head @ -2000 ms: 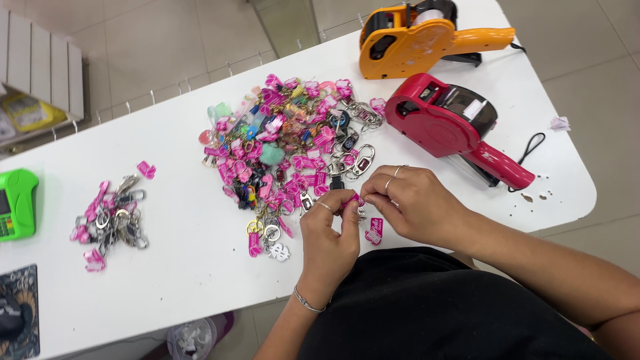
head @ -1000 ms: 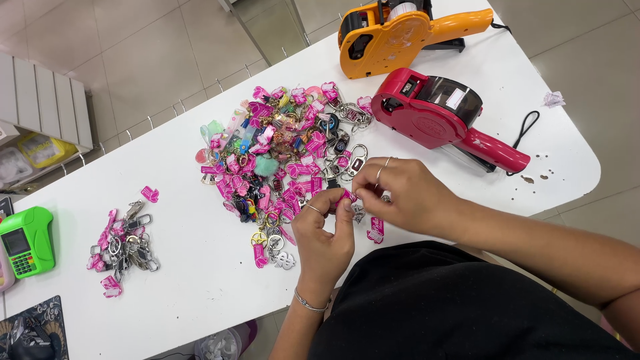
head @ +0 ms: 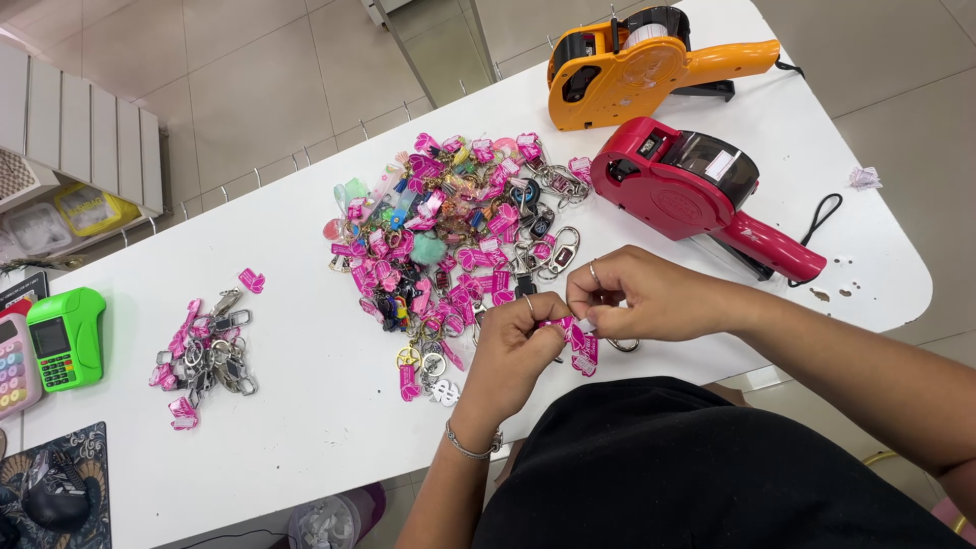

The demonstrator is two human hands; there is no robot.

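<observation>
My left hand (head: 522, 347) pinches a pink tag (head: 566, 328) between thumb and index finger, at the lower right edge of a big heap of keychains (head: 457, 252). Thumb and fingers of my right hand (head: 637, 297) are closed on a small white sticker (head: 587, 326) at the right side of that tag. Another pink tag (head: 585, 360) hangs or lies just below my fingertips, and a metal ring shows under my right hand. Whether these join the held tag cannot be told. A smaller pile of metal keychains with pink tags (head: 213, 351) lies at the left.
A red price labeler (head: 679, 191) and an orange one (head: 633, 69) stand at the back right. On the left are a green card terminal (head: 67, 339), a pink calculator (head: 15, 366) and a black mouse (head: 53, 488) on a patterned mat. Crumpled paper (head: 865, 178) lies near the right edge.
A white sticker now shows between my right fingertips and the pink tag. Both hands remain together beside the heap. The view has shifted a little.
</observation>
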